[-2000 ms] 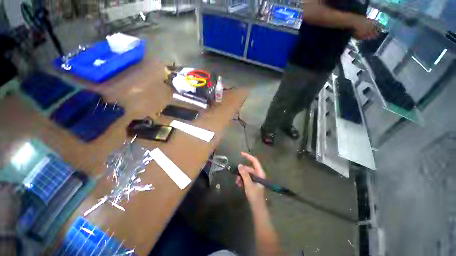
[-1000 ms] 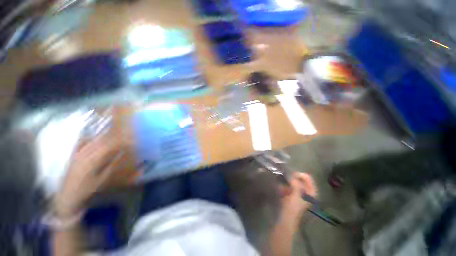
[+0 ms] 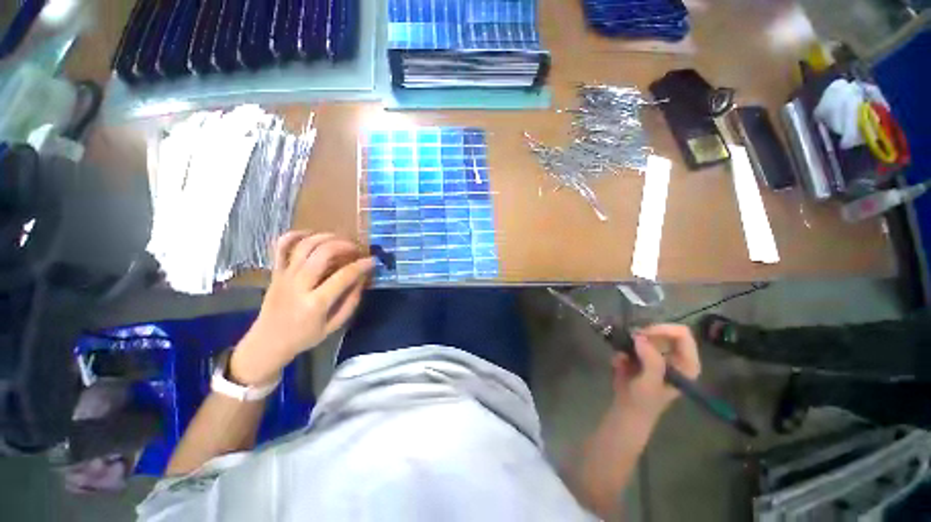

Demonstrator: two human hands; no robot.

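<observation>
A blue gridded panel (image 3: 434,199) lies flat near the table's front edge. My left hand (image 3: 314,280) is at its lower left corner, fingers bent, fingertips beside a small dark piece (image 3: 383,257); whether they grip it is unclear. My right hand (image 3: 656,362) holds a soldering iron (image 3: 694,393) off the table's front edge, its metal tip pointing up and left. White strips (image 3: 199,194) and long ribbon leads (image 3: 271,194) lie left of the panel. A loose heap of short silver ribbon (image 3: 602,133) lies to its right.
Behind the panel are a stack of gridded pieces (image 3: 464,66) on a green sheet and a tray of dark strings (image 3: 240,41). Two white strips (image 3: 651,216), a dark phone-like slab (image 3: 764,148) and scissors (image 3: 881,133) are at right. A person's legs (image 3: 858,352) show at right.
The view has swung left and down from the right-hand side to the panel. My left hand has moved from the white strips to the panel's corner. My right hand still holds the iron.
</observation>
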